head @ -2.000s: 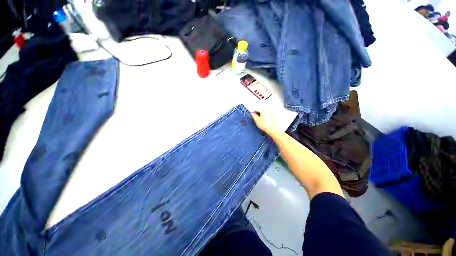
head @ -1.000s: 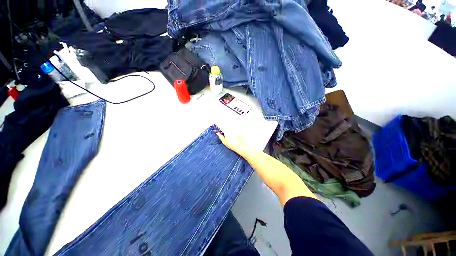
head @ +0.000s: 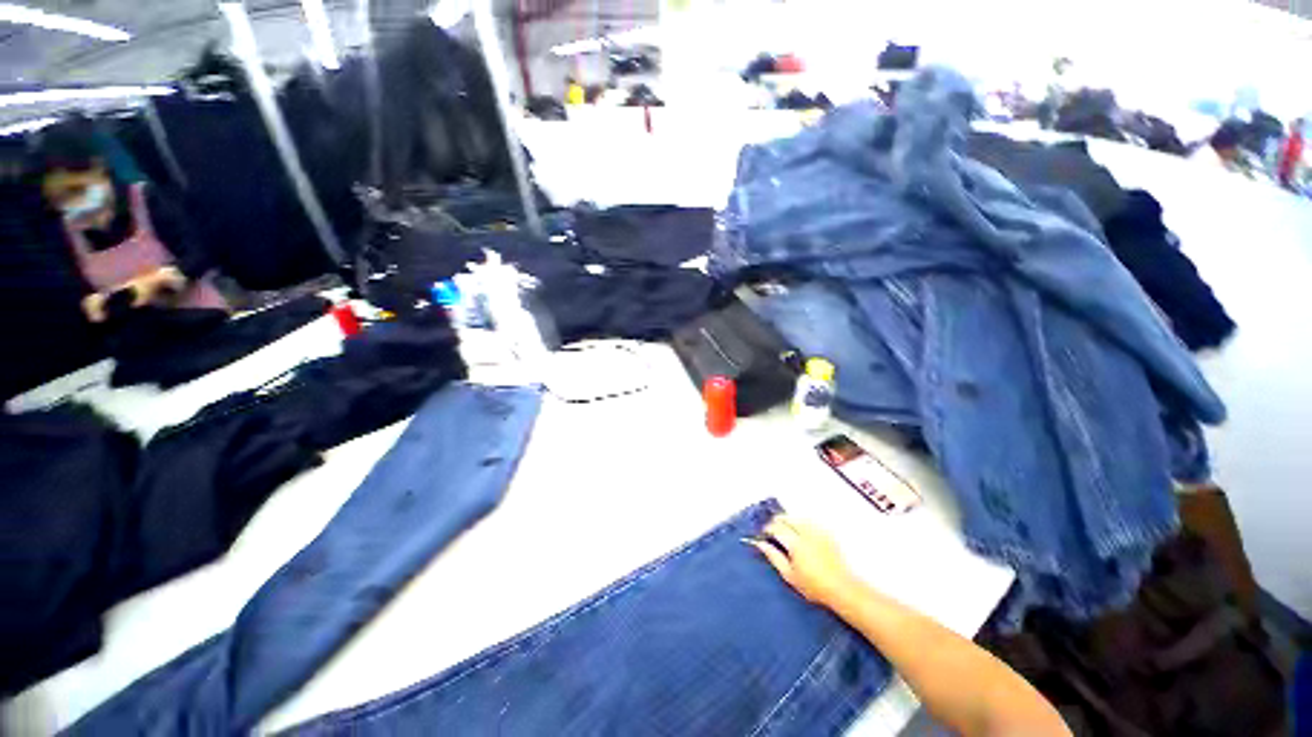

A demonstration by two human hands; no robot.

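Note:
Blue denim jeans (head: 648,648) lie on the white table (head: 619,482) with the two legs spread apart, the near leg running toward the lower right. The far leg (head: 389,533) lies to the left. My right hand (head: 806,559) rests on the hem corner of the near leg, fingers at its edge; whether it grips the cloth is not clear. My left hand is not in view. The lower part of the jeans is cut off by the bottom edge.
A smartphone (head: 869,477), a red thread cone (head: 720,406) and a yellow-capped bottle (head: 814,395) stand or lie beyond the hem. A jeans heap (head: 993,331) is at right, with brown garments (head: 1151,648) below. Black garments (head: 187,475) lie left. A person (head: 123,245) is at far left.
The camera view has tilted up, showing the far person and more of the room. My right hand stays at the near leg's hem corner.

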